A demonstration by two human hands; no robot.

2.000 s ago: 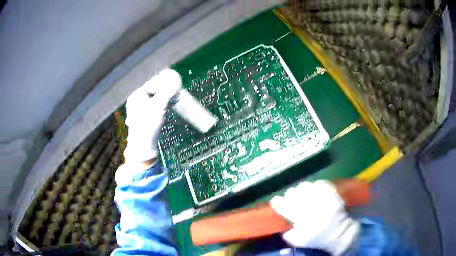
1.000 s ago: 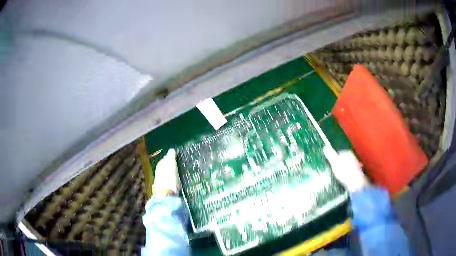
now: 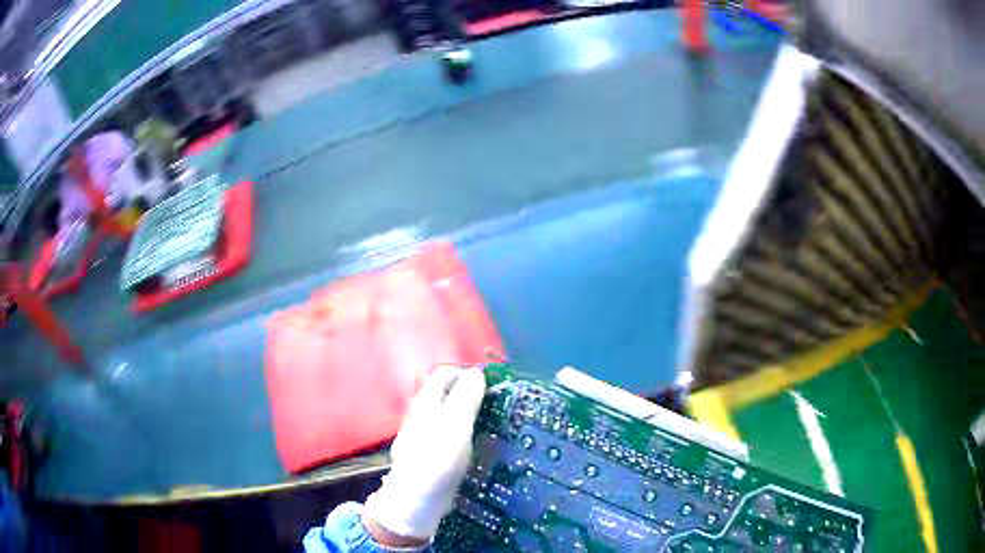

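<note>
My left hand (image 3: 437, 448), in a white glove with a blue cuff, grips the upper left corner of the large green circuit board (image 3: 605, 475). The board is tilted, held above the front edge of the bench, and runs out of the bottom of the picture. A white strip lies along its upper edge; I cannot tell if it is part of the board. A flat red pad (image 3: 367, 351) lies on the bench just beyond my left hand. My right hand is not in view. The white tool is not clearly seen.
The blue-green bench (image 3: 605, 270) runs across the view. Another board (image 3: 178, 238) sits on a red pad at the left, near a blurred person (image 3: 103, 173). At the right are the booth's foam lining (image 3: 832, 227) and its green platform (image 3: 864, 432) with yellow edging.
The view has turned left from the booth to the bench. The board has left the platform and is now lifted in my left hand. My right hand has gone out of view.
</note>
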